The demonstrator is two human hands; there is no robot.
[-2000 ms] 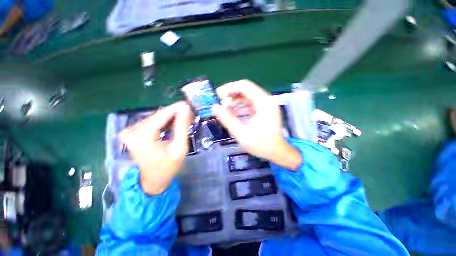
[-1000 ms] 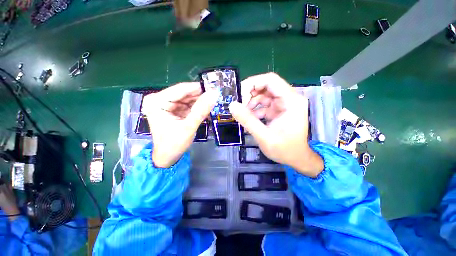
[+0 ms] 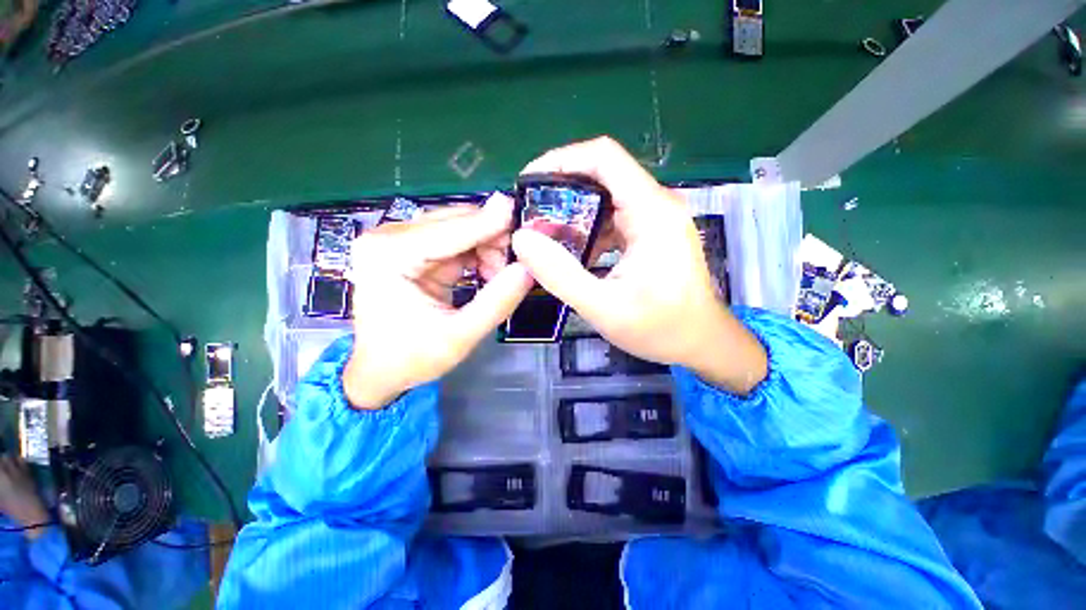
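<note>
A partly assembled phone (image 3: 560, 212), a black housing with a shiny blue-silver circuit board in it, is held above the tray. A dark display module (image 3: 534, 319) with a bright edge hangs below it. My right hand (image 3: 649, 256) grips the phone's right side, its thumb across the board. My left hand (image 3: 429, 292) is at the left side, fingertips touching the phone's edge. The translucent compartment tray (image 3: 488, 419) lies beneath and holds several black phone housings (image 3: 617, 417). A circuit board with screen (image 3: 331, 265) lies at its upper left.
A slanting grey metal post (image 3: 905, 101) stands beyond the tray's right corner. A loose parts pile (image 3: 840, 286) lies right of the tray. A black fan (image 3: 123, 495) and cables are at lower left. Phone parts lie on the green bench (image 3: 536, 107). Another person's hand (image 3: 18, 489) shows at left.
The phone has turned and moved slightly right. My right thumb has moved up onto the board, and my left thumb has come off it to the lower edge.
</note>
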